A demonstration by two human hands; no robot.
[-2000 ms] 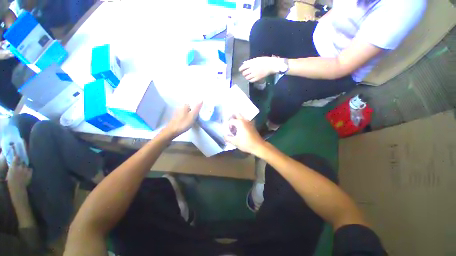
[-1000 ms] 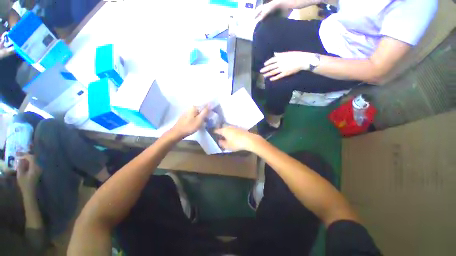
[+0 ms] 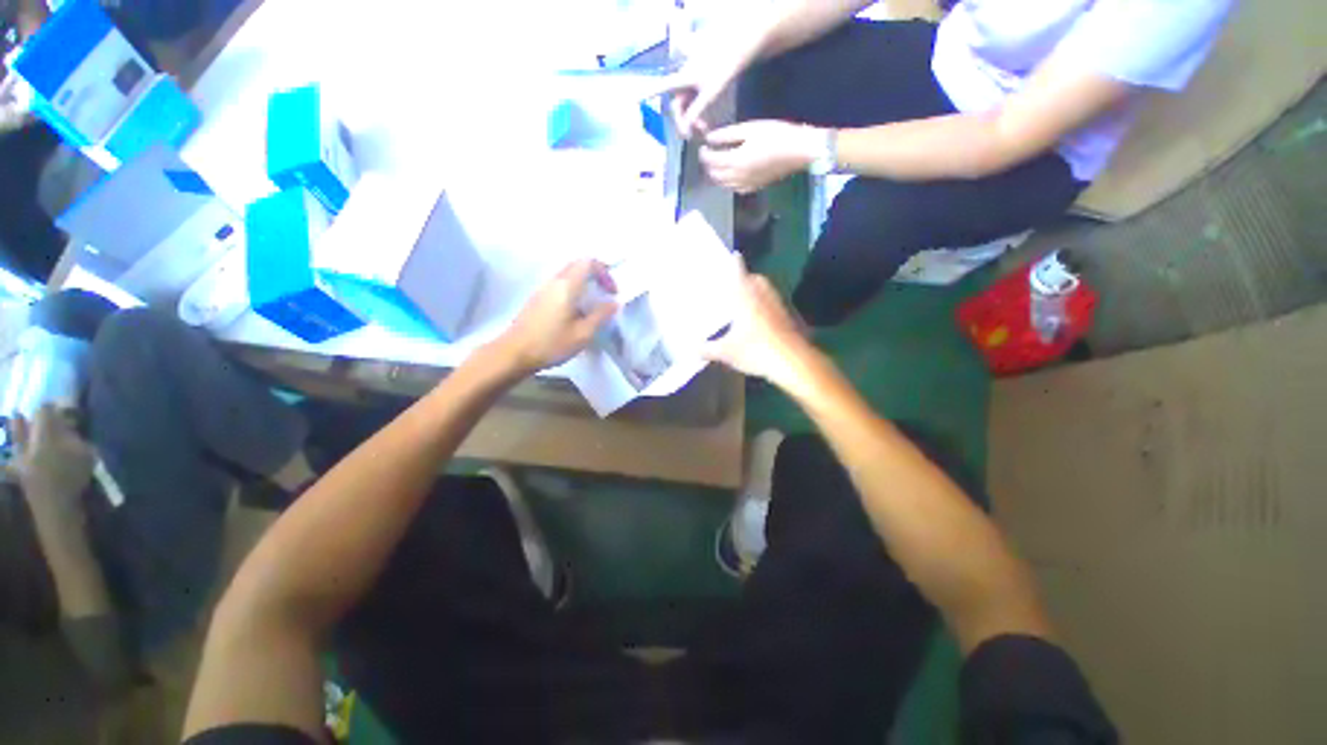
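Observation:
An open white inner box is at the near right corner of the table, between my hands. A small bagged part, greyish and see-through, lies inside it. My left hand is at the box's left side, fingers bent at its edge; the exact grip is hard to tell. My right hand holds the box's right side by its raised white flap. The fingertips of the right hand are partly hidden behind the card.
Blue-and-white retail boxes stand on the white-covered table at left. A person's hands are over the table's right edge. A red bag and brown cardboard lie on the floor at right.
My right hand has moved right and up to the box's flap. My left hand has moved slightly up and left, off the bagged part, which now sits in the box. The neighbour's hands have come together.

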